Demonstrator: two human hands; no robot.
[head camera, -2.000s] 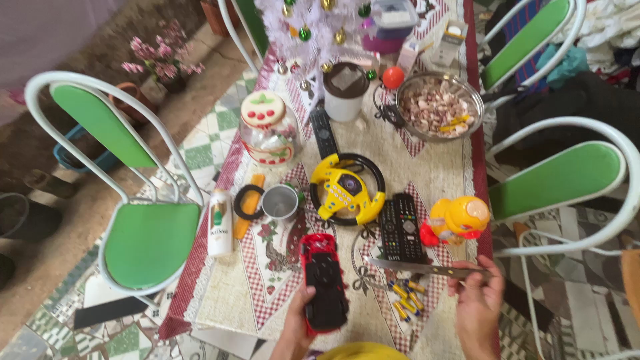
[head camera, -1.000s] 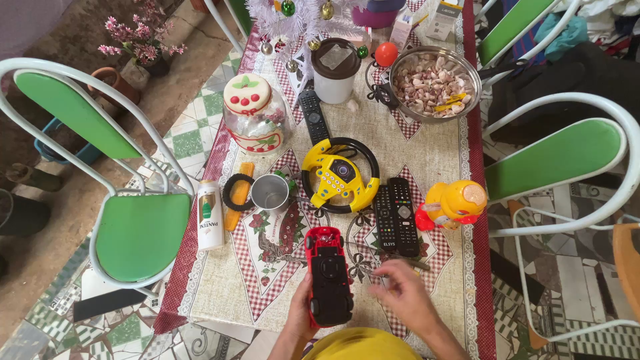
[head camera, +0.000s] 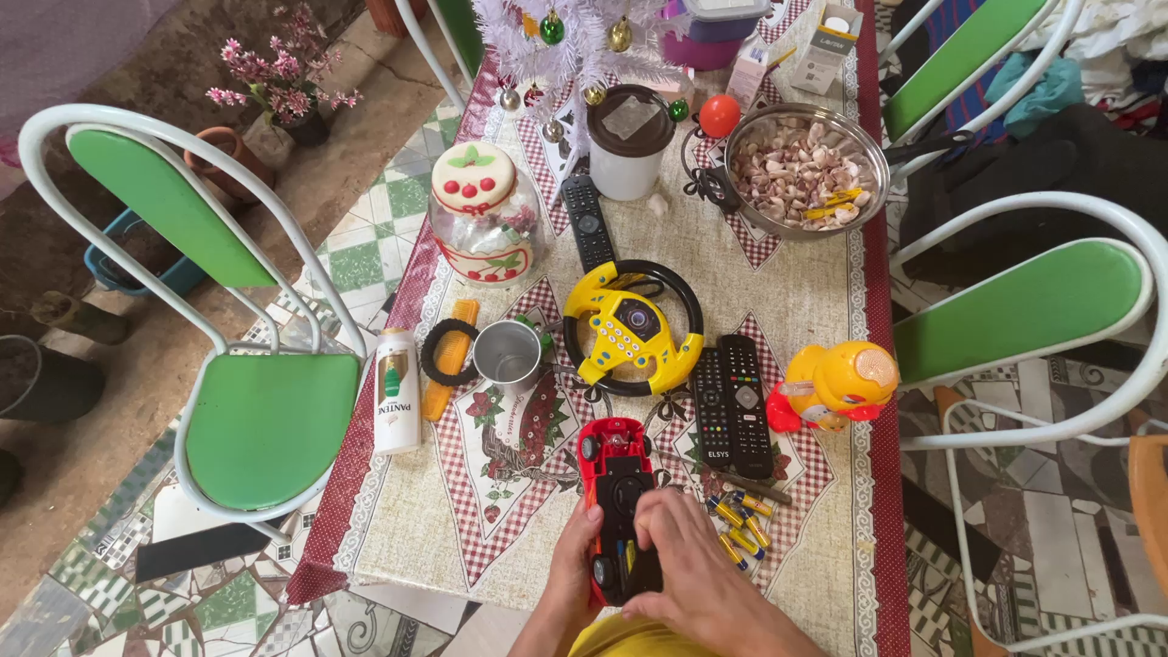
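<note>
A red toy car (head camera: 620, 470) is upside down near the table's front edge, its black underside up. Around its left side my left hand (head camera: 573, 557) is closed, with the thumb along the edge. The fingers of my right hand (head camera: 689, 557) bend over the rear of the underside, where yellow batteries (head camera: 628, 555) show in a compartment; whether they hold anything is hidden. Right of the car lie several loose yellow-and-blue batteries (head camera: 744, 525), below a thin dark tool (head camera: 757, 485). Two black remote controls (head camera: 733, 401) lie side by side above them.
Beyond the car lie a yellow toy steering wheel (head camera: 633, 328) and another remote control (head camera: 589, 222). A metal cup (head camera: 507, 356), shampoo bottle (head camera: 397, 392) and glass jar (head camera: 484, 214) stand left. An orange toy (head camera: 835, 386) is right, a pan of garlic (head camera: 808, 169) farther back.
My right hand held a long thin tool two seconds ago, was apart from the car one second ago, and is now over its underside. My left hand still holds the car.
</note>
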